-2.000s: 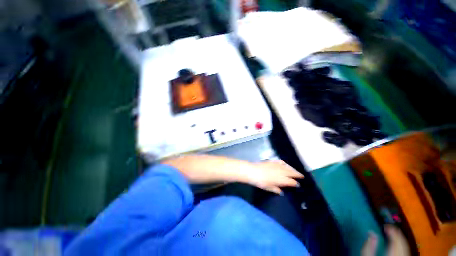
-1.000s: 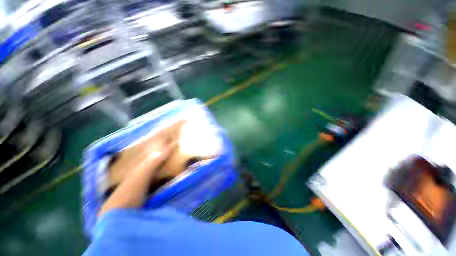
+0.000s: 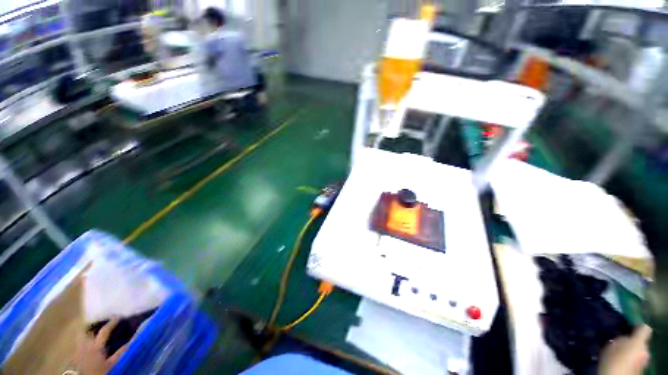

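My left hand (image 3: pixel 94 353) is at the lower left, inside the blue bin (image 3: pixel 172 300), its fingers at dark parts (image 3: pixel 126 329); blur hides whether it holds one. My right hand (image 3: pixel 628 354) is at the lower right, cut by the edge, beside the heap of black parts (image 3: pixel 575 311); its fingertips are unclear. The white benchtop robot (image 3: pixel 351 256) stands between my hands. Its orange fixture (image 3: pixel 403 220) on a dark brown plate bears one round black part (image 3: pixel 406 197).
A red emergency stop (image 3: pixel 474 313) is on the robot's front right corner, under a gantry with an orange-fronted head (image 3: pixel 398 79). Orange cables (image 3: pixel 291 260) run left of it. White sheets (image 3: pixel 564 209) lie behind the heap. A person (image 3: pixel 228 60) sits at a far table (image 3: pixel 165 91).
The view has swung back right from the bin, which is now at the lower left with my left hand still in it. The whole robot, the heap and my right hand have come into view.
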